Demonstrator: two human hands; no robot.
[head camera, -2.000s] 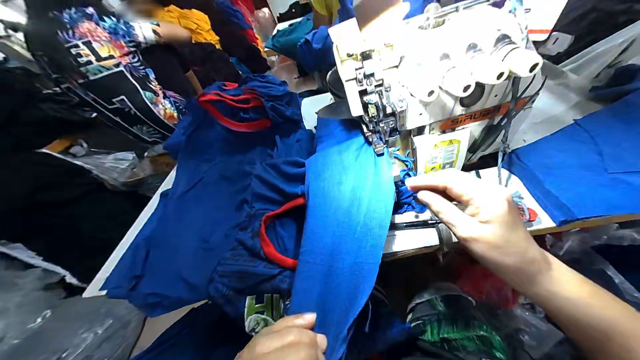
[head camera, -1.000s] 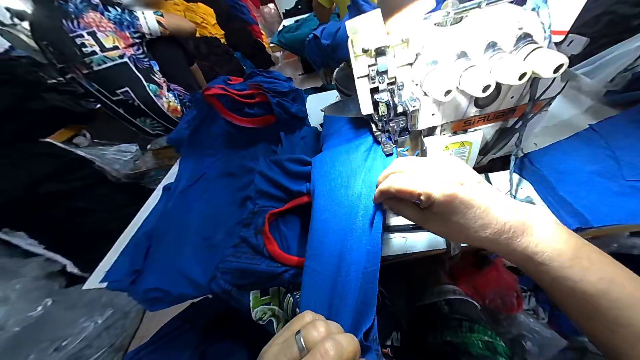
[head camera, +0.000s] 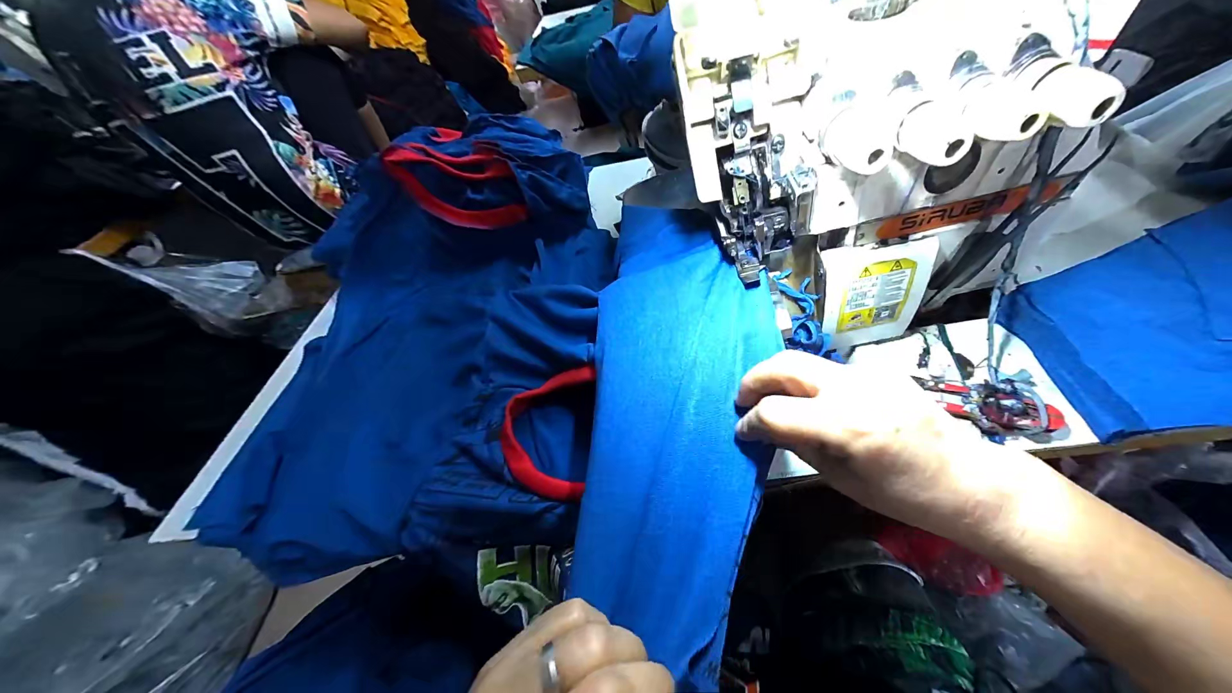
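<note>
A long blue fabric panel (head camera: 674, 414) runs from under the presser foot (head camera: 746, 255) of a white Siruba overlock sewing machine (head camera: 866, 106) down toward me. My right hand (head camera: 857, 433) pinches the panel's right edge between thumb and fingers, just below the foot. At the bottom, my left hand (head camera: 577, 654), with a ring on one finger, is closed on the lower part of the fabric; its fingertips are hidden. Left of the panel lie blue garments with a red-trimmed neckline (head camera: 472, 212) and another red-edged opening (head camera: 515, 443). Blue thread trimmings (head camera: 807, 332) hang beside the foot.
Red-handled thread snips (head camera: 1030, 409) lie on the table at right, near more blue fabric (head camera: 1136, 318). A person in a floral-print shirt (head camera: 221, 115) is at upper left. Plastic bags (head camera: 115, 597) lie at lower left, and bagged items (head camera: 895, 606) sit below the table edge.
Two seconds ago my right hand was by the trimmings right of the foot; it moved onto the panel's right edge and holds it. The snips are now in plain sight.
</note>
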